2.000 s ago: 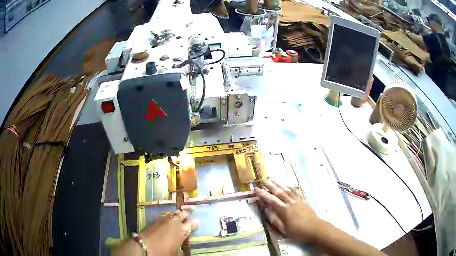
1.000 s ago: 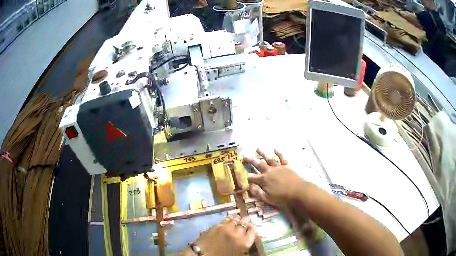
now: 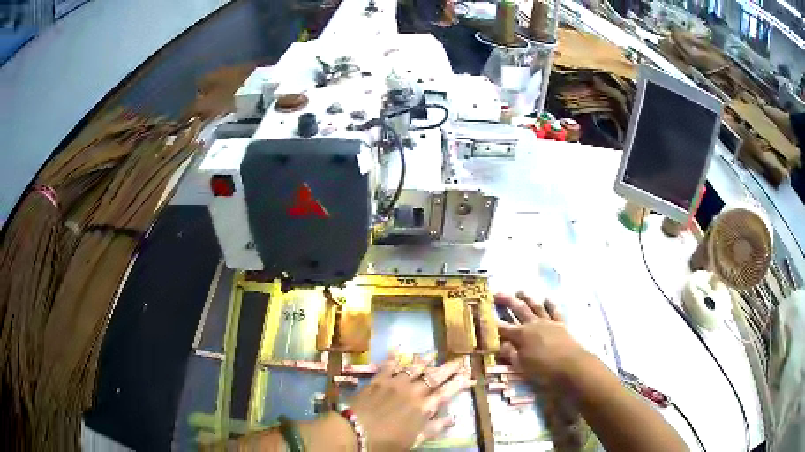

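The yellow feeding-frame clamp (image 3: 415, 287) lies below the dark grey front of the pattern sewing machine (image 3: 304, 212). Two narrow brown strap lengths run down from its pad-like feet; the right one (image 3: 483, 410) is bare and the left one is partly hidden by my left hand. Under them is the grey-blue positioning template (image 3: 291, 402) with yellow tape lines and pinkish strips. My left hand (image 3: 402, 404) lies flat on the template between the straps, fingers spread. My right hand (image 3: 538, 340) rests right beside the right clamp foot, fingers spread. Neither hand visibly grips anything.
Strap bundles (image 3: 79, 291) lie at left. On the white table at right are thread snips (image 3: 651, 394), a fan (image 3: 740, 249) and a control screen (image 3: 671, 141) with a cable. Red thread cones (image 3: 552, 128) stand behind, with brown stacks (image 3: 587, 66) beyond.
The view has shifted, so the machine sits further right than a second ago. My left hand has moved left from the right strap to between the straps. My right hand stays beside the right clamp foot.
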